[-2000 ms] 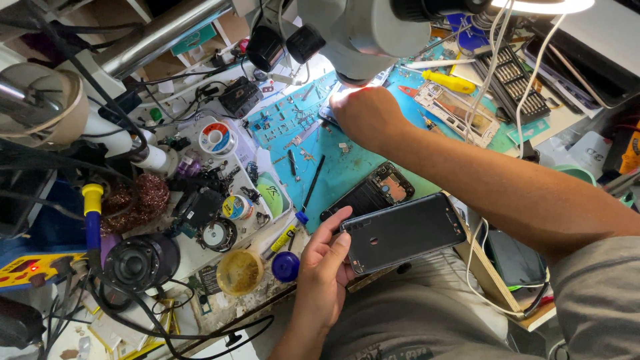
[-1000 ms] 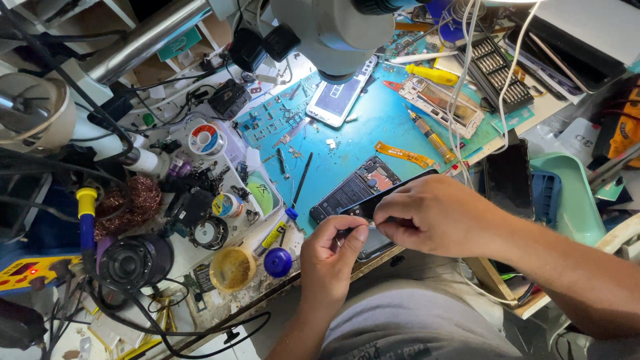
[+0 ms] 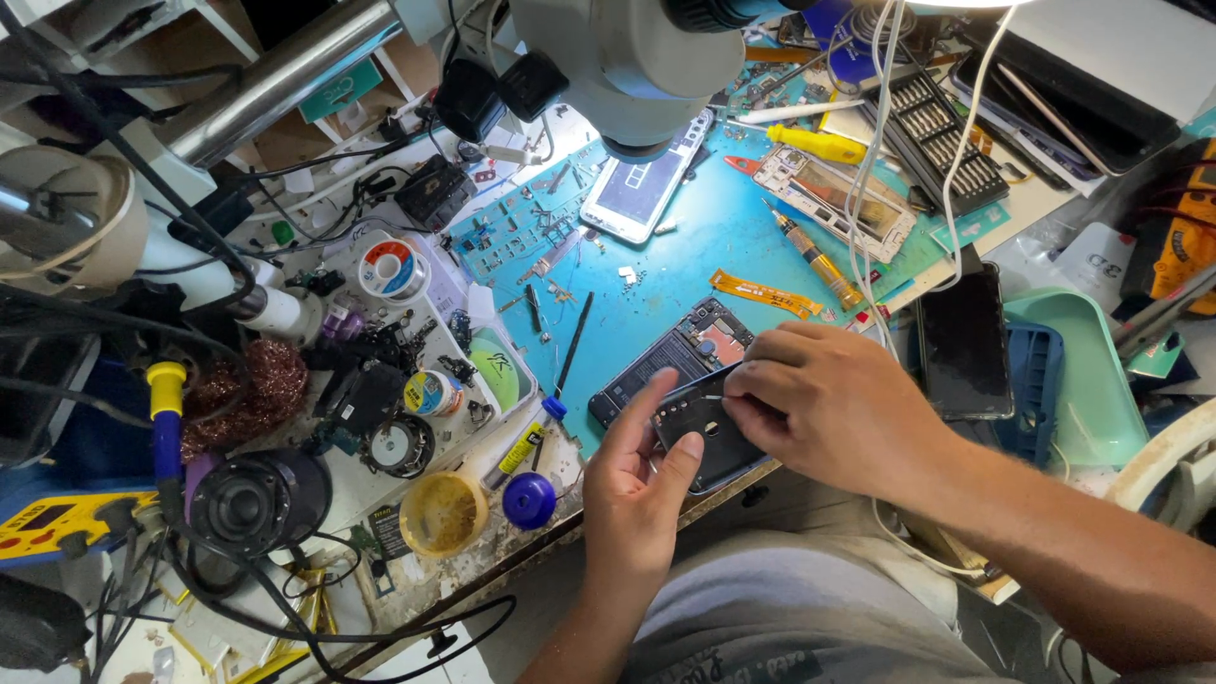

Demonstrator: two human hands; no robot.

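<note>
My left hand (image 3: pixel 641 480) holds the left end of a black phone back cover (image 3: pixel 698 427), its inner side up, thumb over its edge. My right hand (image 3: pixel 807 399) is at the cover's upper side, thumb and fingertips pinched around a small thin piece (image 3: pixel 714 397) too small to name. Just behind the cover lies an opened smartphone (image 3: pixel 655 366) with its battery and copper-coloured area showing, partly hidden by the cover and my hands. An orange flex cable (image 3: pixel 765 293) lies on the blue work mat (image 3: pixel 560 332) beyond my right hand.
A microscope head (image 3: pixel 636 76) hangs over a white phone frame (image 3: pixel 646 180). Screwdrivers, a bit set (image 3: pixel 936 142) and a bare phone frame (image 3: pixel 836 201) lie at the back right. Solder spool (image 3: pixel 391 269), yellowish tub (image 3: pixel 444 513) and cables crowd the left.
My right hand has come back from under the microscope to the cover. The cover, held out low over the bench edge in the oldest frame, is now tilted between both hands. The white phone frame is uncovered.
</note>
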